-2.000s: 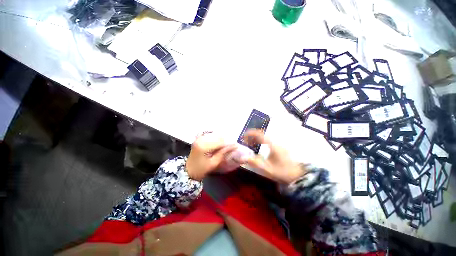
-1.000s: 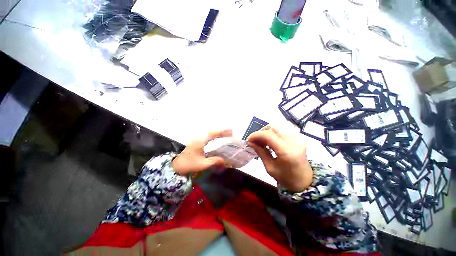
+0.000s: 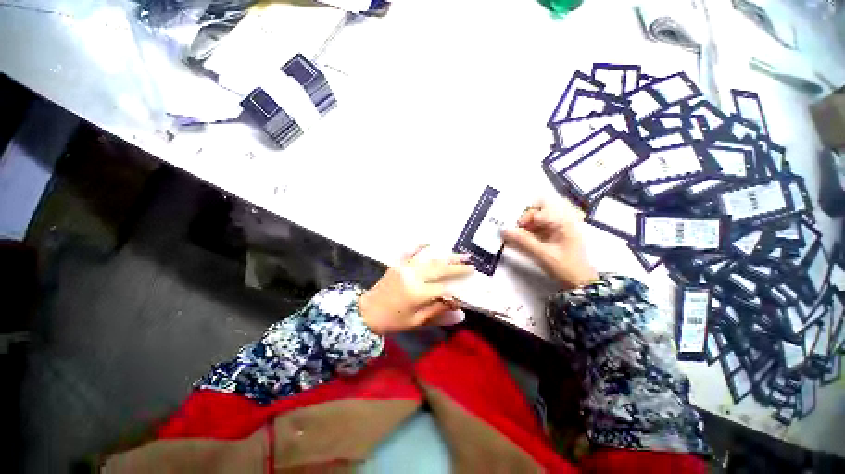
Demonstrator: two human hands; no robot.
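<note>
A dark card (image 3: 477, 215) with a thin inner line lies on the white table in front of me. A white sticker (image 3: 491, 231) lies over its middle at a slight tilt. My right hand (image 3: 548, 243) has its fingertips on the sticker's right edge and grips it. My left hand (image 3: 417, 292) is at the card's lower left, with its fingertips at the card's bottom edge. Whether it holds anything under the palm is hidden.
A large loose heap of labelled tags (image 3: 681, 233) lies at right. A white-banded tag bundle (image 3: 271, 116) sits upper left near plastic bags (image 3: 171, 42). A green roll (image 3: 560, 6) is cut off at the top. A cardboard box (image 3: 827, 118) is at the right edge.
The printed strip between my hands no longer shows. My right hand has moved right with a white sticker, now over the card. My left hand has moved to the card's lower edge.
</note>
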